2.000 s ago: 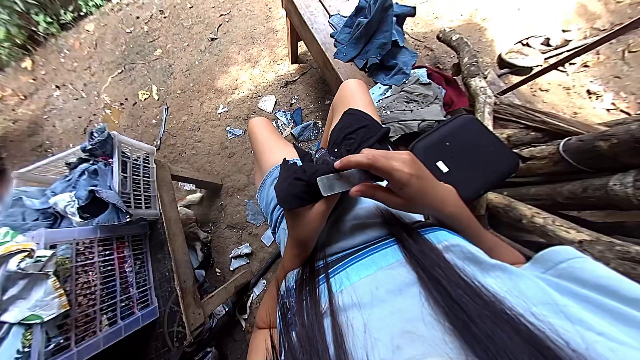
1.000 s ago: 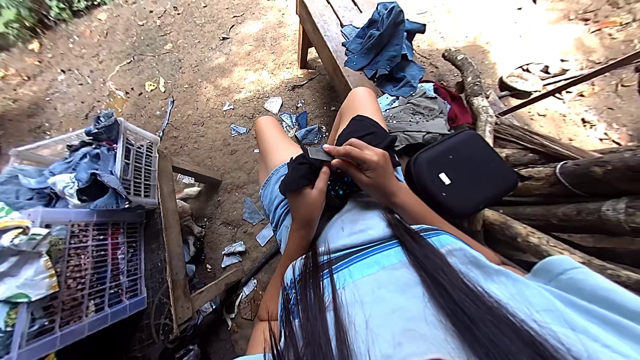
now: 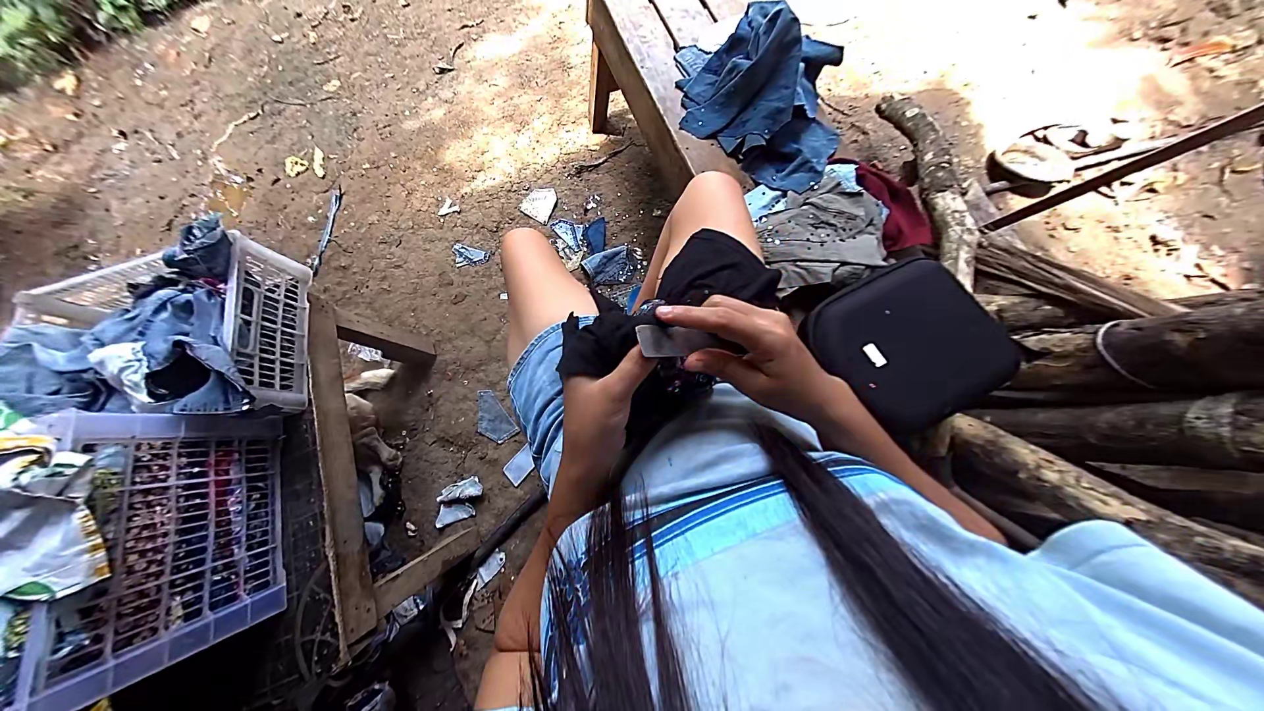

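Black cloth [image 3: 716, 272] lies over my lap, bunched up between my hands. My left hand [image 3: 604, 400] grips a fold of it, with the thumb pointing up. Between the fingers and thumb of my right hand [image 3: 755, 346] is a flat grey metal blade [image 3: 667, 342], held against the cloth close to my left thumb. Small dark shiny bits show on the cloth under the blade; they are too small to name. The lower part of my left hand's fingers is hidden by the cloth.
Plastic crates [image 3: 269, 326] with denim pieces [image 3: 163, 341] stand left, beside a wooden frame [image 3: 341, 474]. Denim scraps [image 3: 496, 417] lie on the ground. Ahead is a wooden bench [image 3: 652, 94] with blue denim [image 3: 755, 89]. A black case [image 3: 908, 341] and logs [image 3: 1136, 346] are at right.
The blade in my right hand shows its broad flat side now; one second ago it showed less of it. Both hands have stayed at the black cloth.
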